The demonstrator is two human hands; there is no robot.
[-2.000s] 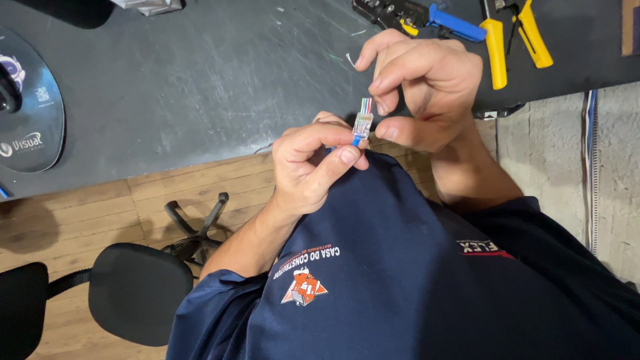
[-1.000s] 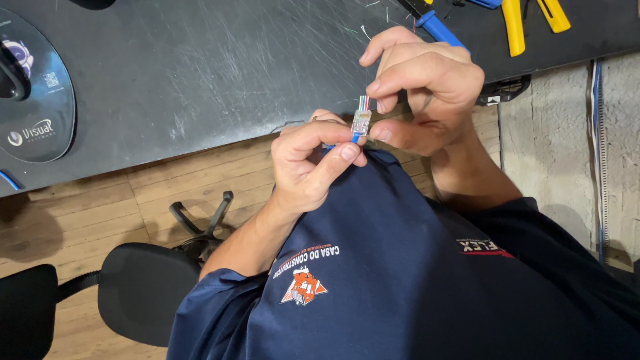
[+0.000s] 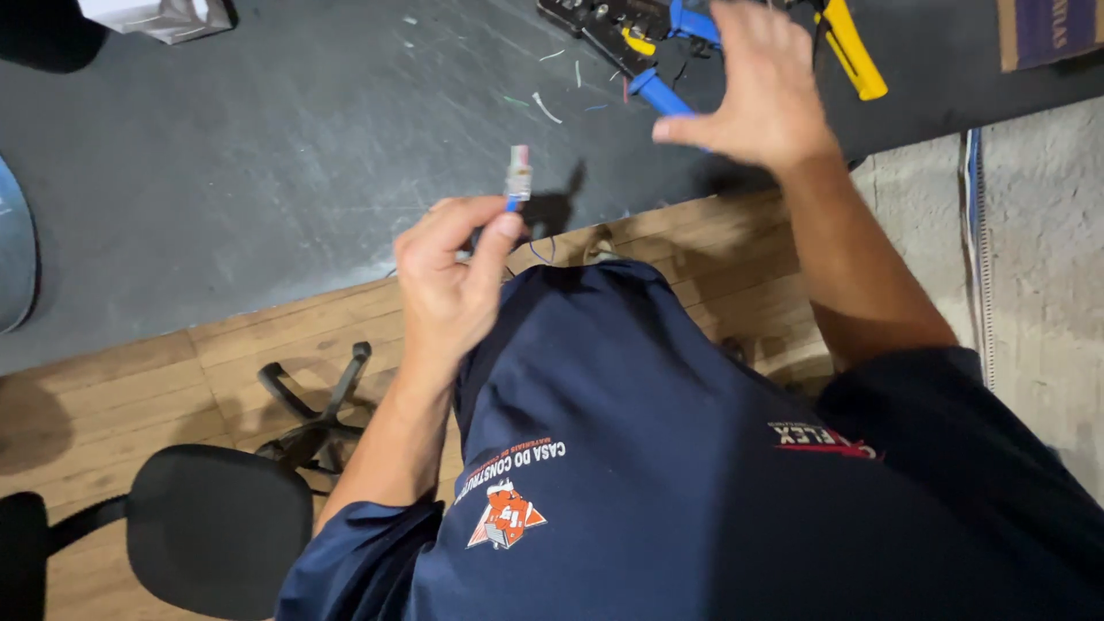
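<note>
My left hand (image 3: 461,267) pinches a blue network cable (image 3: 512,204) between thumb and forefinger. A clear modular plug (image 3: 519,183) sits on the cable's end, with thin wire ends (image 3: 519,155) sticking out past it. My right hand (image 3: 763,90), slightly blurred, is spread over the blue handles of a crimping tool (image 3: 660,93) on the dark table; whether its fingers touch the tool I cannot tell. The tool's black jaws lie to the left of that hand. A yellow-handled tool (image 3: 849,50) lies just right of the fingers, its head partly hidden.
Wire scraps (image 3: 545,109) are scattered on the dark table (image 3: 259,172) near the crimping tool. A cardboard box (image 3: 1048,34) stands at the back right and a mouse pad (image 3: 13,246) lies at the left edge. Below the table is a black office chair (image 3: 220,530); cables run along the wall at right.
My right hand has left the plug and moved up and right to the crimping tool, its fingers now spread. My left hand still holds the cable with the plug.
</note>
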